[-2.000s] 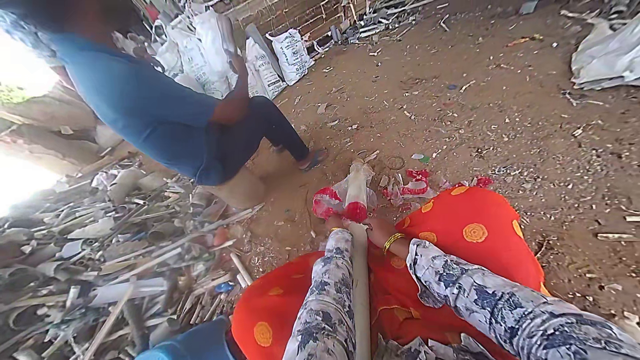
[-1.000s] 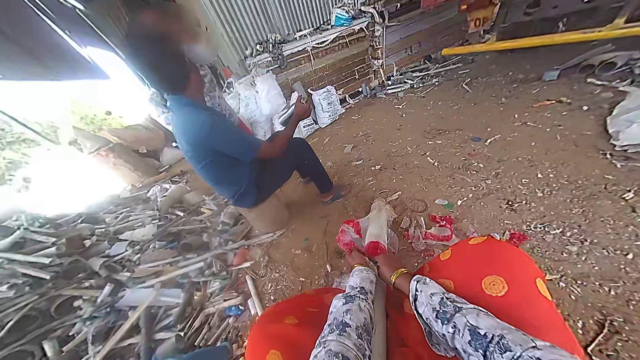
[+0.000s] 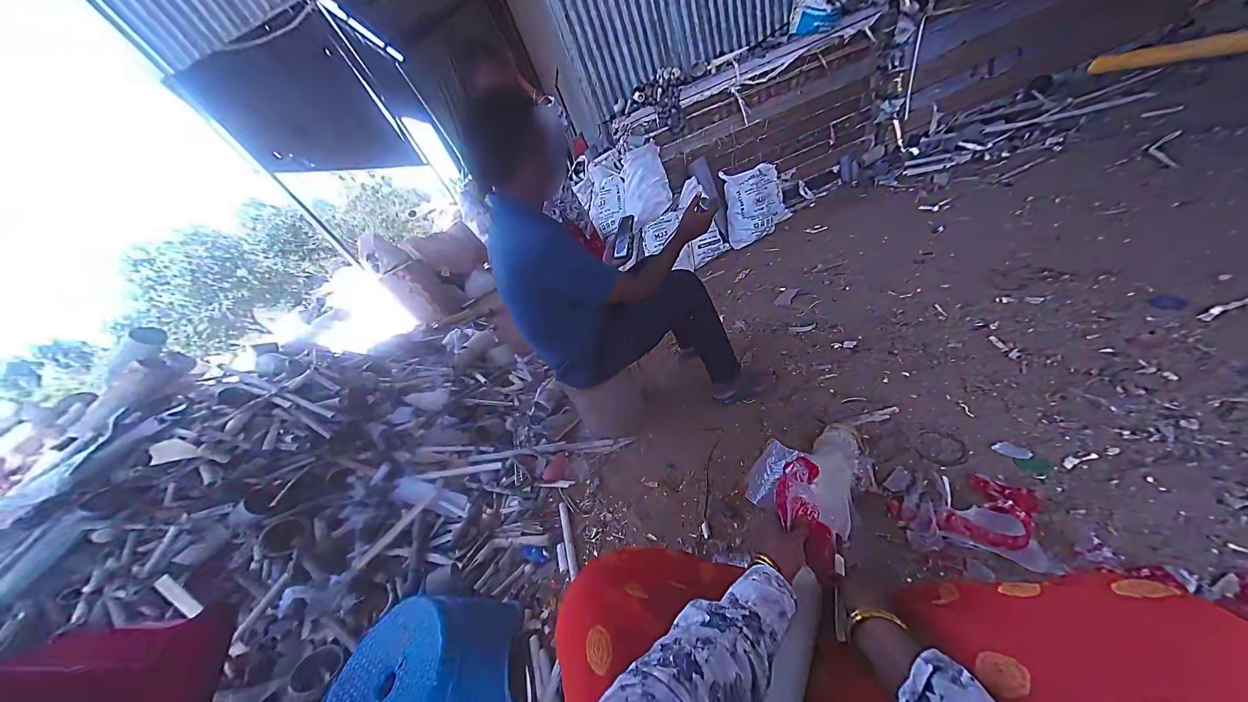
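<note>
A pale pipe (image 3: 798,643) lies lengthwise between my forearms over the orange patterned cloth on my lap. Clear and red plastic film (image 3: 804,492) is bunched around its far part. My left hand (image 3: 778,541) is closed on the red film at the pipe. On the other side, my right hand (image 3: 871,575) is beside the pipe, close to a thin flat strip (image 3: 840,600); its fingers are dark and I cannot tell its grip. More red and clear film (image 3: 1004,517) lies on the dirt to the right.
A person in a blue shirt (image 3: 546,283) sits ahead, holding a phone (image 3: 623,237). Scrap pipes (image 3: 390,487) are heaped on the left, with a blue plastic stool (image 3: 429,648) and a red plastic item (image 3: 117,658) in front. White sacks (image 3: 753,203) stand by the wall.
The view has swung up and left. The film, earlier bunched on the pipe near my hands, is now spread more to the left of it. The seated person's hands have moved apart.
</note>
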